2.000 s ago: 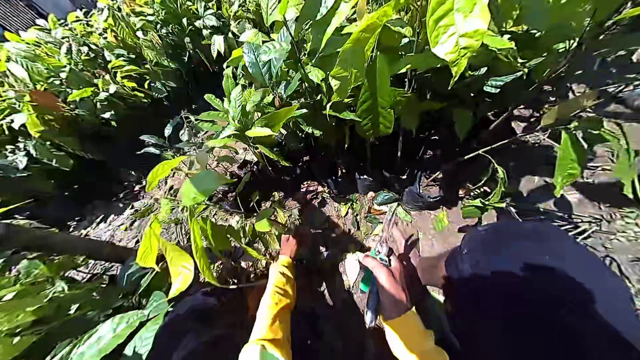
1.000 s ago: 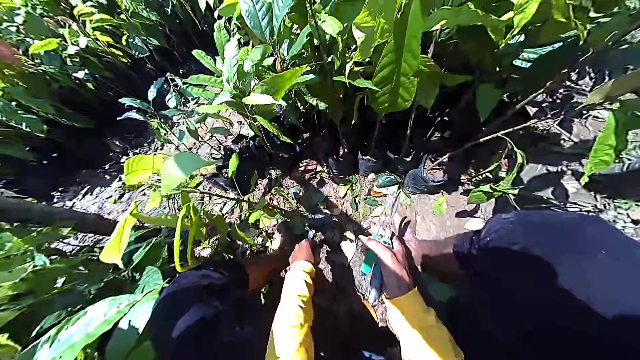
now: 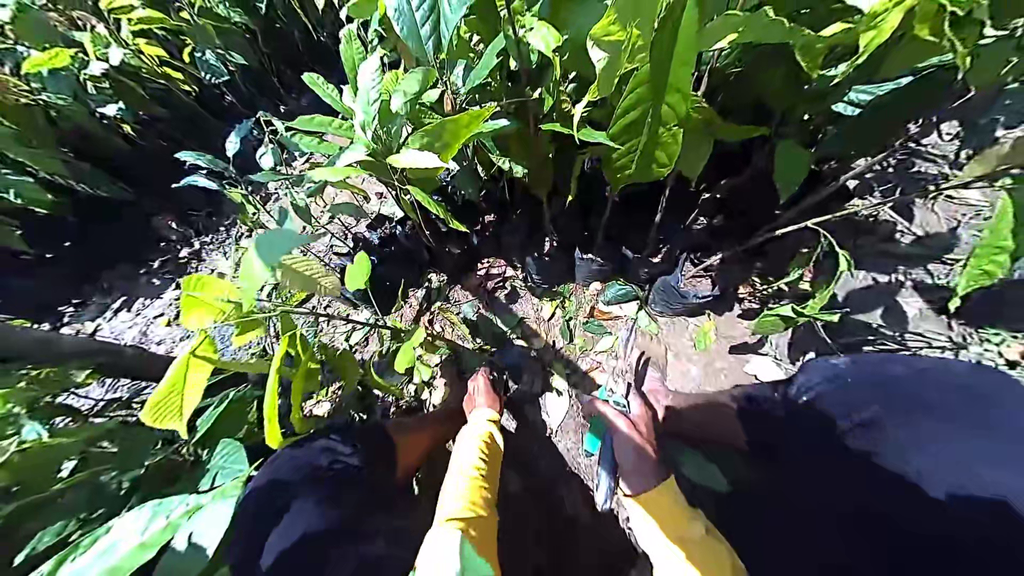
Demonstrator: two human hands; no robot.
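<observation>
My left hand (image 3: 483, 392), in a yellow sleeve, is closed low over the ground at the root end of a leafy seedling (image 3: 320, 314) that leans left. What its fingers hold lies in dark shadow, perhaps a black plastic nursery bag. My right hand (image 3: 632, 444) is closed around a knife-like tool (image 3: 606, 472), its grey end pointing down toward me, with a thin part reaching up past the fingers. Something green (image 3: 595, 424), maybe tape, is also in that hand. Black nursery bags (image 3: 680, 294) with seedlings stand in a row ahead of both hands.
Dense seedlings (image 3: 648, 120) fill the upper view. Fallen leaves and litter lie on the soil (image 3: 720, 348). My bent knees (image 3: 896, 416) in dark trousers flank the hands. A dark pole or branch (image 3: 88, 356) crosses at left, and a thin branch (image 3: 840, 210) slants at right.
Since the earliest frame, my left hand has moved nearer my right one. The leaning seedling's yellow-green leaves have shifted left. My right hand keeps the tool. The view has moved somewhat.
</observation>
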